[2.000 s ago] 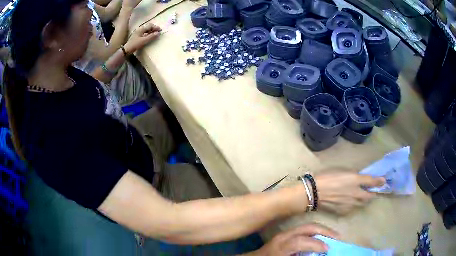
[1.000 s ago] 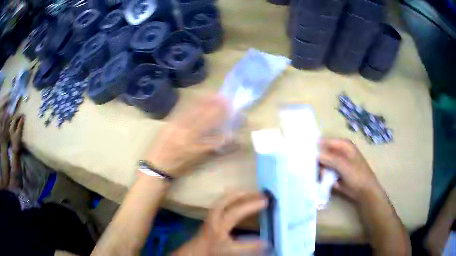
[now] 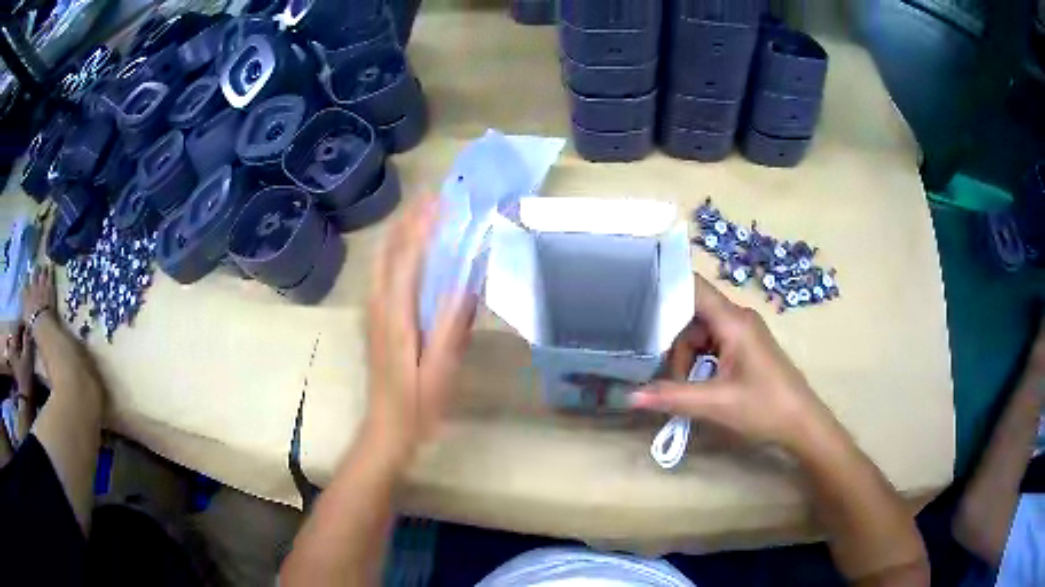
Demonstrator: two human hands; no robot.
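An open pale retail box [image 3: 599, 296] stands upright before me, flaps spread, its grey-white inside visible and apparently empty. My right hand [image 3: 733, 373] grips the box's right side, thumb on its front. A coiled white cable [image 3: 685, 419] hangs from the same hand, in front of the box's lower right corner. My left hand [image 3: 413, 333] is blurred, left of the box. A pale, translucent flat bag [image 3: 493, 178] lies between its thumb and fingers and reaches up behind the box's left flap. The fingertips are too blurred to see clearly.
Dark housings [image 3: 281, 235] are heaped at left, with small fittings [image 3: 111, 273] beside them. Stacked housings [image 3: 701, 80] stand at back. Another fittings pile [image 3: 770, 264] lies right of the box. A neighbour's hand [image 3: 40, 296] is at far left, another person's arm at far right.
The view has swung right. The neighbour's braceleted arm has withdrawn from the bag, and my left hand has moved from the box to it. The box now stands upright with its opening visible.
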